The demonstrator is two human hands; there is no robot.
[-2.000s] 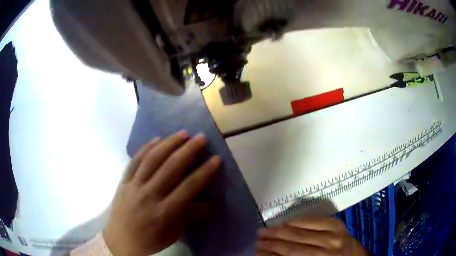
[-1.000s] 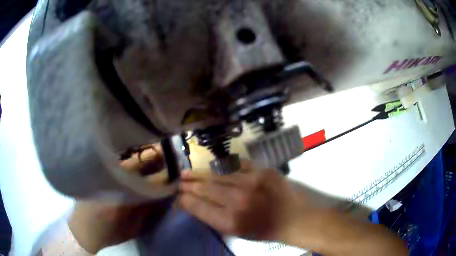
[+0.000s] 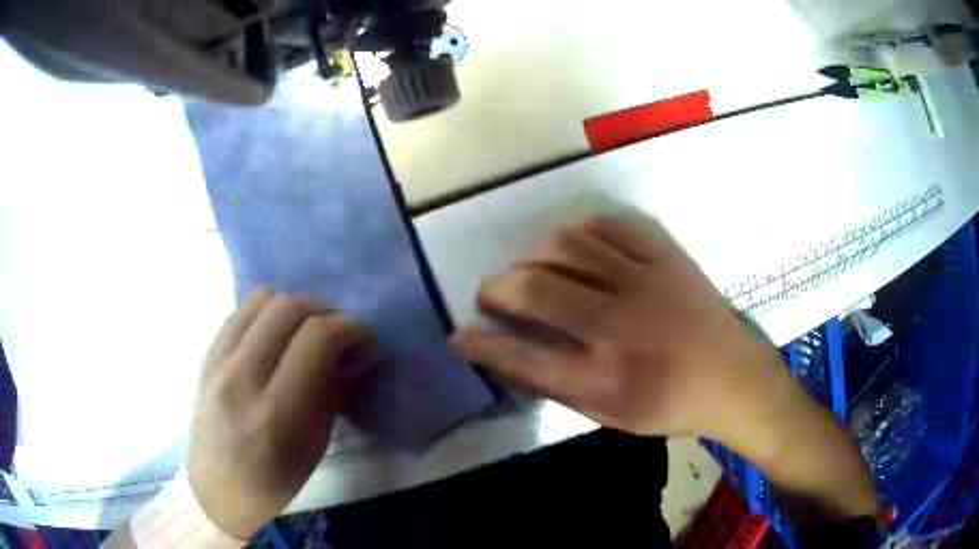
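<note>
A grey-blue interfaced collar piece [image 3: 311,225] runs from under the sewing machine head [image 3: 140,43] down to the table's front edge. A dark edge shows along its right side. My left hand [image 3: 274,397] lies on its lower left part, fingers bent, thumb side over the cloth. My right hand [image 3: 601,322] is at its lower right edge, with the fingertips at the dark edge; the fingers are curled and slightly blurred. The presser foot area is partly hidden by the head and a ridged tension knob [image 3: 420,88].
Red tape [image 3: 648,120] is on the bed's front edge. Green and black thread snips [image 3: 867,82] lie at the right end. A ruler scale [image 3: 848,252] runs along the table front. Blue crates [image 3: 912,397] and a red lattice item [image 3: 725,520] are below the edge.
My hands have moved from beside the needle area back towards me, onto the lower part of the piece. The view has shifted away from the machine head, so more of the cloth shows.
</note>
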